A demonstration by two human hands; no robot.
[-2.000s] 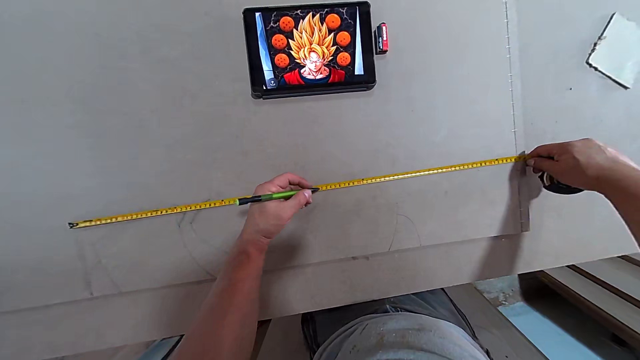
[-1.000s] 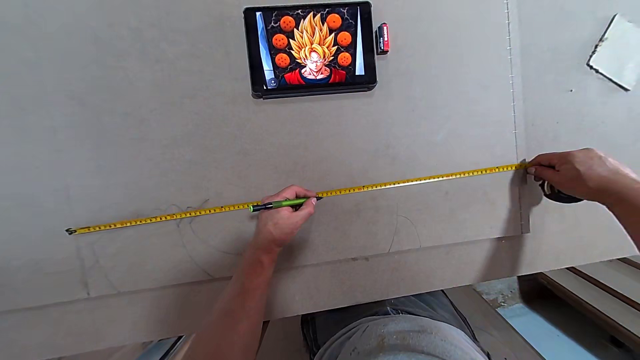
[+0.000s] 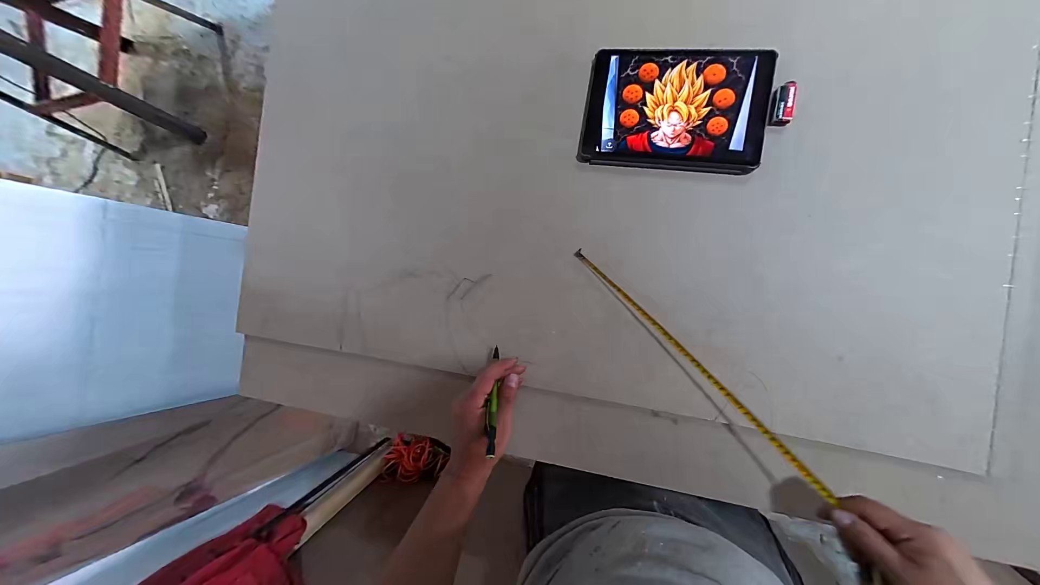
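My left hand (image 3: pixel 485 402) holds a green and black pencil or pen (image 3: pixel 493 402) near the front edge of a large grey-beige board (image 3: pixel 853 244), its tip pointing away from me. At the lower right, my right hand (image 3: pixel 902 540) grips a tape measure, whose case is mostly hidden by the fingers. The yellow tape blade (image 3: pixel 711 378) runs out from it diagonally to the upper left, and its metal hook end is near the middle of the board. Faint pencil lines and curves mark the board left of the blade.
A tablet (image 3: pixel 678 111) showing a cartoon picture lies at the board's far side, with a small red and black object (image 3: pixel 784 103) beside it. Orange cord (image 3: pixel 414 457) and red fabric (image 3: pixel 244 552) lie below the board's front left. A metal frame (image 3: pixel 106 81) stands at upper left.
The tape blade lay across the board under my left hand; now it slants, away from that hand. My right hand has moved toward me from the right-hand seam. The view has shifted left.
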